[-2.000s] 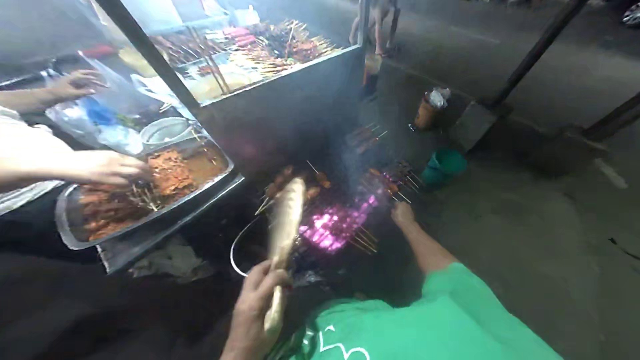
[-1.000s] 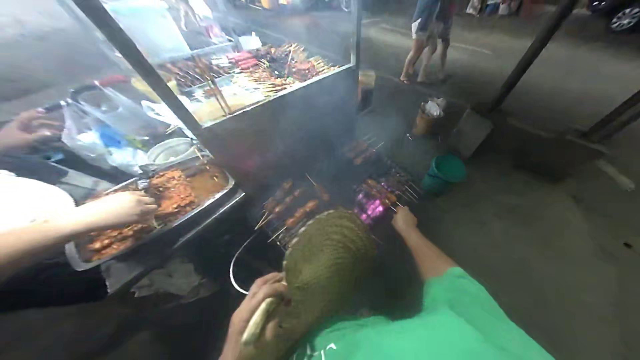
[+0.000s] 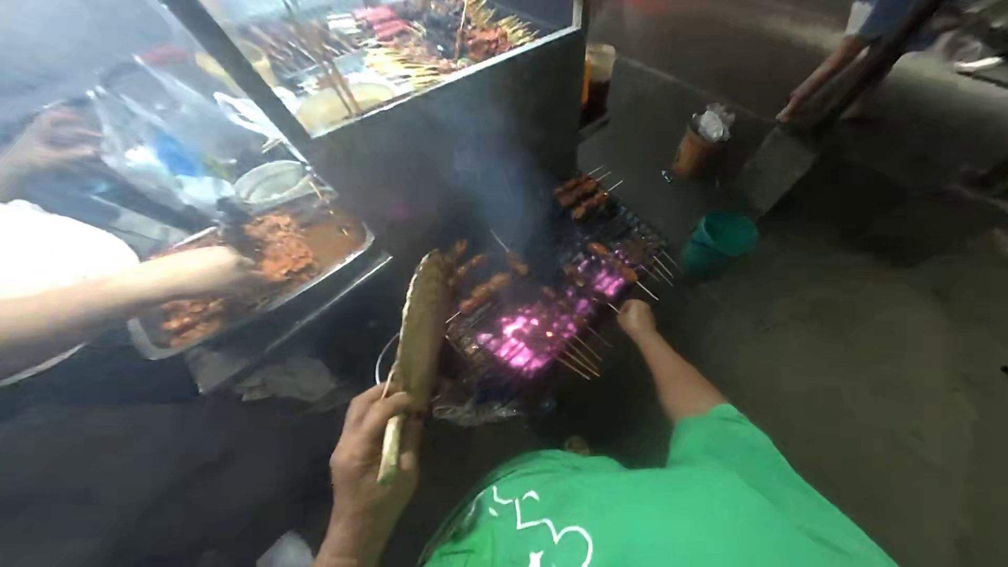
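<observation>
My left hand [image 3: 374,449] grips the handle of a woven hand fan [image 3: 421,331], held upright and nearly edge-on at the left side of a charcoal grill [image 3: 472,342]. Pinkish glowing coals [image 3: 516,342] show through the grate. Across the grill lie several meat skewers [image 3: 484,291], with more at the far end [image 3: 581,195], and smoke rises over them. At the grill's right edge my right hand [image 3: 636,317] is closed on a thin skewer stick [image 3: 613,307], whose other end is hard to make out among the coals and meat.
A glass-sided display case [image 3: 441,79] with skewers stands beyond the grill. To the left, a person's arm [image 3: 157,283] reaches into a metal tray [image 3: 358,244] of marinated meat. Right of the grill are a green bucket [image 3: 718,240] and a brown container [image 3: 697,150]. Another person's legs [image 3: 827,75] show at upper right.
The fan has turned from its broad face to nearly edge-on and moved left, uncovering the coals, which glow over a larger area than one second ago. My right hand stays at the grill's right edge.
</observation>
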